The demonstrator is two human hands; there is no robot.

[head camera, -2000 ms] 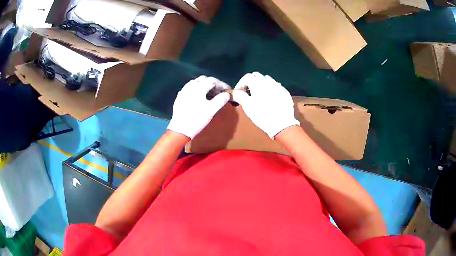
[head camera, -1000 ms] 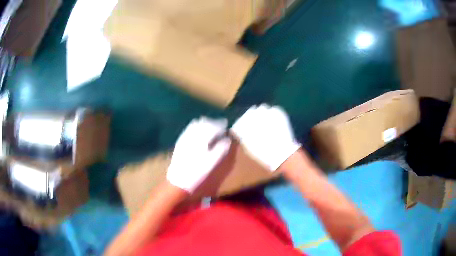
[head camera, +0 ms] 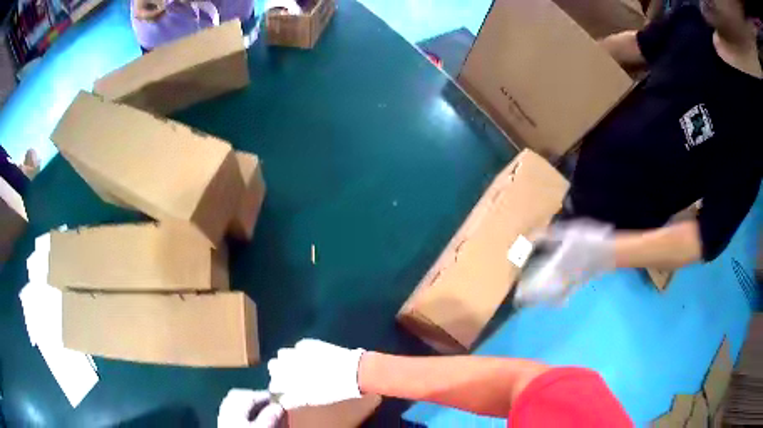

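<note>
A closed brown carton [head camera: 335,413] lies at the bottom edge, mostly cut off by the picture. My right hand [head camera: 316,374], in a white glove, grips its upper edge with bent fingers. My left hand [head camera: 249,411], also gloved and partly cut off, is beside it with curled fingers at the same carton's left part. The hands nearly touch. The carton's tabs and slots are hidden under the fingers.
Several closed cartons [head camera: 159,328] lie left on the green table [head camera: 360,209], over white sheets [head camera: 74,376]. Another carton [head camera: 489,251] lies right, beside another person's gloved hand [head camera: 562,259]. That person stands by a large open carton [head camera: 544,79].
The view has swung to the right, so the opened boxes with white products are out of sight. My hands stay together on the carton, now at the bottom edge. Another person has come into view.
</note>
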